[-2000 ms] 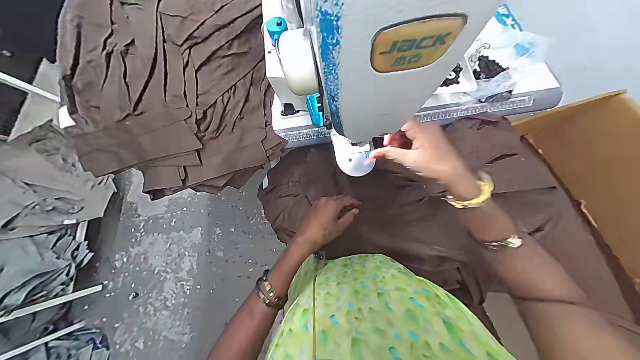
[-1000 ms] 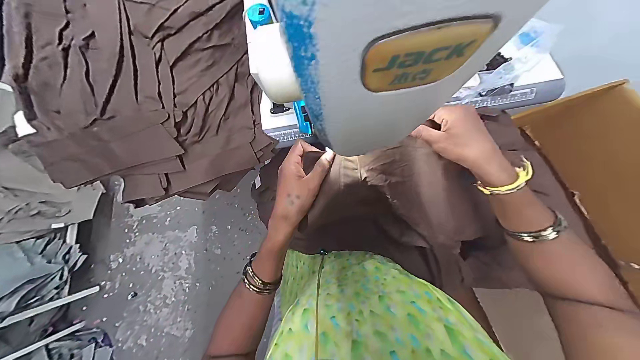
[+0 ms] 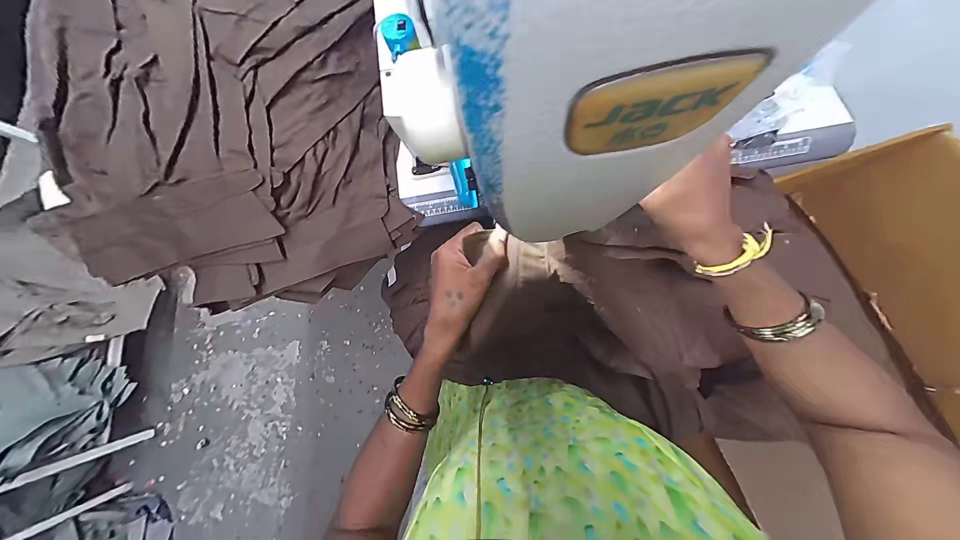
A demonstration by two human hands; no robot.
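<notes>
A white and blue Jack sewing machine (image 3: 622, 127) fills the upper middle, and its head hides the needle area. Brown fabric (image 3: 540, 315) spreads from under it across my lap. My left hand (image 3: 463, 281) pinches an edge of this fabric between thumb and fingers, just below the machine head. My right hand (image 3: 694, 199) is at the fabric on the right side of the head; its fingers are hidden behind the machine, so its grip cannot be seen.
Stacked brown cut pieces (image 3: 225, 150) lie at the upper left. Grey and greenish cloth (image 3: 52, 405) with white bars is at the far left, beside a speckled grey floor (image 3: 247, 420). A cardboard box (image 3: 892, 247) stands at the right, and a clear plastic bag (image 3: 787, 101) lies behind the machine.
Two seconds ago my left hand lay on the fabric and my right was at the machine's lower end. Since then my left hand has taken the fabric edge; my right has moved right, now partly behind the head.
</notes>
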